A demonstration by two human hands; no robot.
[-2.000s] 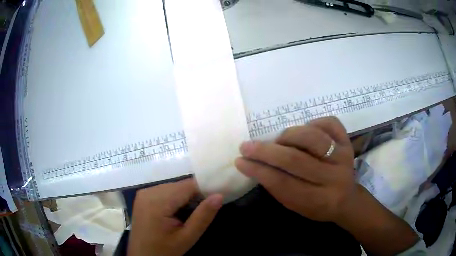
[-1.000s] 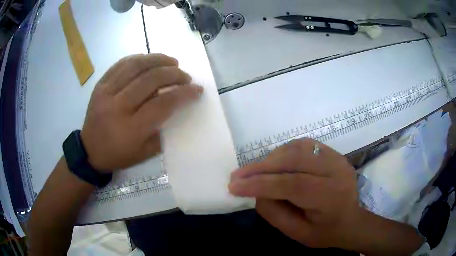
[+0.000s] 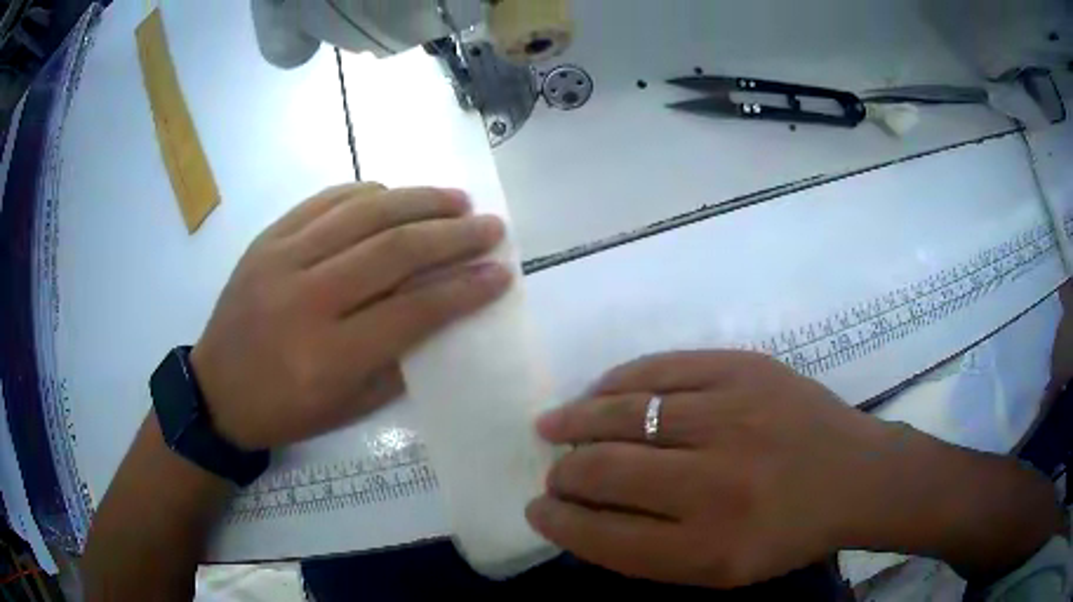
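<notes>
A white fabric strip (image 3: 471, 400) runs from under the sewing machine head (image 3: 388, 21) down over the table's front edge. My left hand (image 3: 341, 300) lies flat on the strip's middle, fingers together across it, with a dark watch on the wrist. My right hand (image 3: 706, 465), with a ring, holds the strip's right edge near its lower end; its fingertips touch the fabric. The presser foot area (image 3: 453, 59) is at the strip's far end; the needle itself cannot be made out.
Black thread snips (image 3: 771, 101) lie right of the machine, beside a thin metal tool (image 3: 930, 92) and a white scrap (image 3: 897, 118). A yellow strip (image 3: 177, 124) lies at left. A tan cylinder (image 3: 530, 26) sits on the machine. A printed scale (image 3: 871, 329) runs along the front edge.
My left hand has moved from the strip's lower end up onto its middle. The view has shifted, showing more of the machine. My right hand stays at the strip's right edge, now lower in view.
</notes>
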